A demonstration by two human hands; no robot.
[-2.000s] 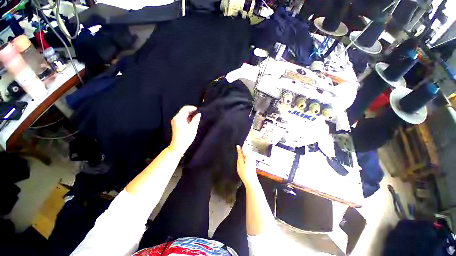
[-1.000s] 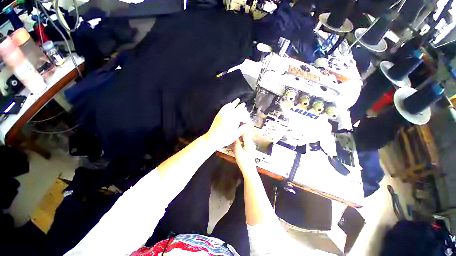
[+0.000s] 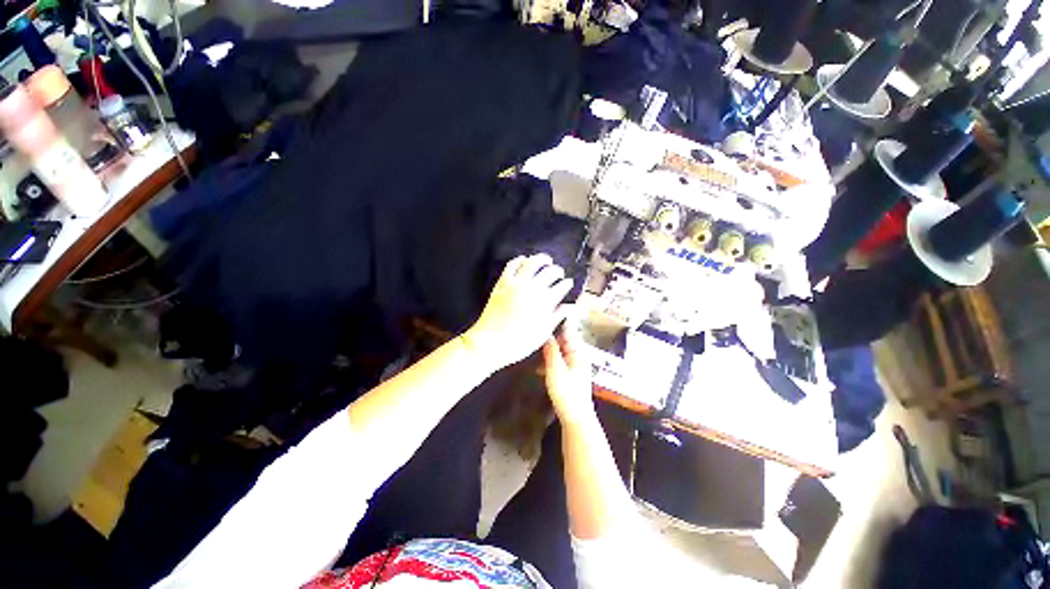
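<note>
A black cloth piece lies at the left side of the white overlock machine, up against its needle area. My left hand is on the near edge of the cloth with its fingers bent, just left of the needle area. My right hand is just below and right of it, at the table's front edge, fingertips close to my left hand. The overexposed light hides whether my right fingers pinch the cloth. A large heap of dark cloth spreads left of and behind the machine.
The white machine table has an orange-brown edge, with a dark strap across it. Thread cones stand upper right. A side table at left holds a pink cylinder. Yellow cardboard lies on the floor.
Two seconds ago my left hand was farther up and left, with cloth draped towards my lap. It has moved right to the machine. Since one second ago, more cloth is bunched beside the needle area.
</note>
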